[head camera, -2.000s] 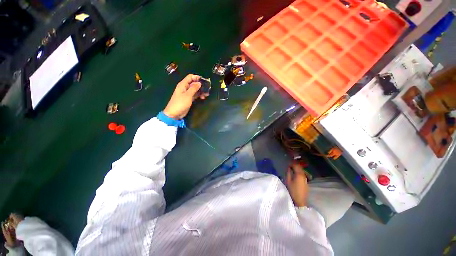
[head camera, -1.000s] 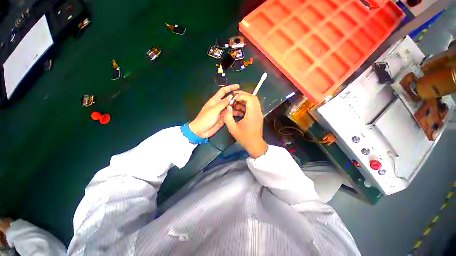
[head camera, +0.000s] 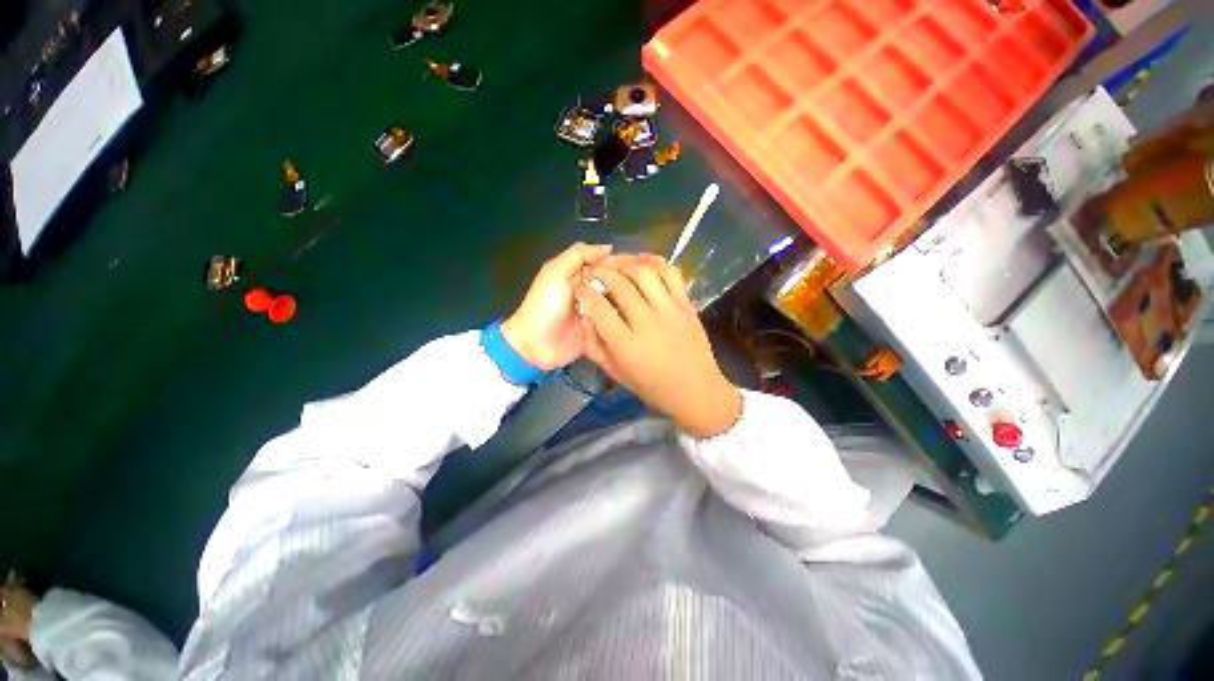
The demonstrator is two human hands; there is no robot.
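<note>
My left hand [head camera: 553, 313], with a blue wrist strap [head camera: 507, 357], and my right hand [head camera: 652, 333] meet at the mat's near edge. My right hand covers the fingers of my left. A small pale bit shows between the fingertips; the rest of what they hold is hidden. A pile of small camera modules [head camera: 615, 144] lies on the mat beyond my hands, beside the orange-red tray. A white-handled tool [head camera: 695, 224] lies just past my right fingers.
The orange-red tray [head camera: 828, 131] stands beyond at the right. The white machine [head camera: 1034, 349] is at the right. Loose modules [head camera: 393, 142] and red round caps [head camera: 270, 306] lie on the mat at the left. Another person's hand [head camera: 16, 615] shows at lower left.
My right hand has come up from below the bench edge to join my left, which moved nearer to me. My right fingers now fold over the left ones. The view has shifted.
</note>
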